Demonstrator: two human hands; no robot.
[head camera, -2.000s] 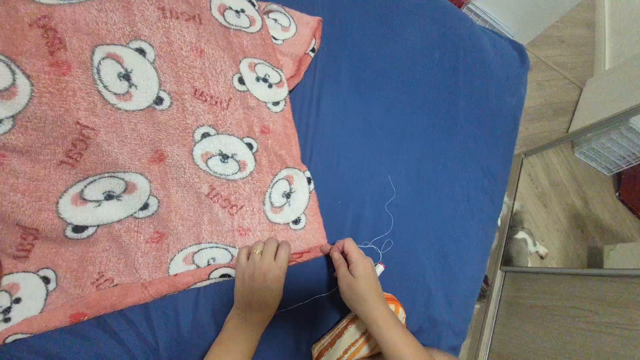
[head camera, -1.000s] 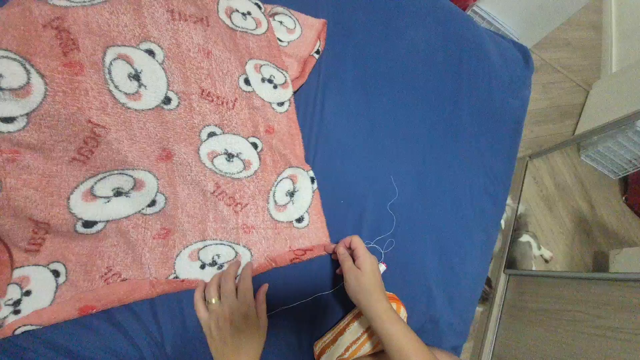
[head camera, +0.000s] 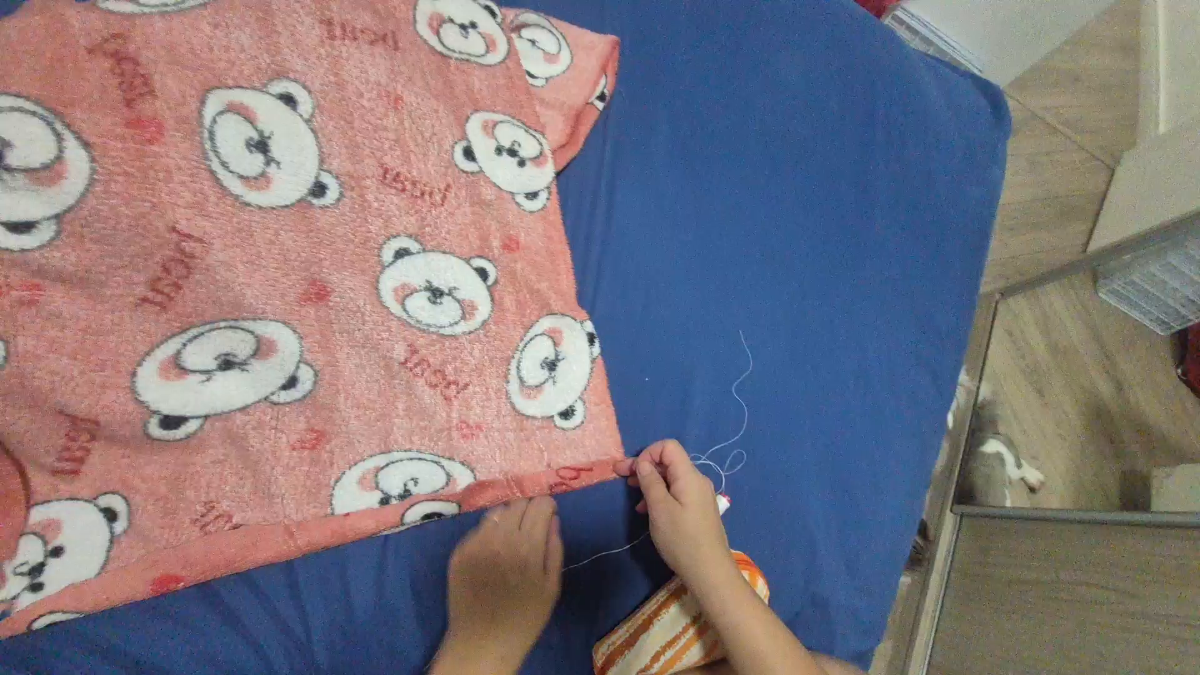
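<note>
A pink fleece cloth with bear faces lies over the left of a blue bed sheet, its lower edge folded into a narrow hem. My right hand pinches the hem's right corner between thumb and fingers. Just below the hem, my left hand is slightly blurred, its fingertips by the folded edge; whether it grips the cloth is unclear. White thread curls on the sheet beyond my right hand, and a strand runs between the hands. A small white and red object shows beside my right wrist. No needle can be made out.
An orange and white striped cloth item lies under my right forearm. The sheet's edge drops off at the right, beside a wooden floor, a pale basket and a grey-brown panel. A white and dark thing lies on the floor.
My left hand has moved from on the hem to left along it, then back right to just below it. The right hand stays at the corner. The hem's folded strip shows more than one second ago.
</note>
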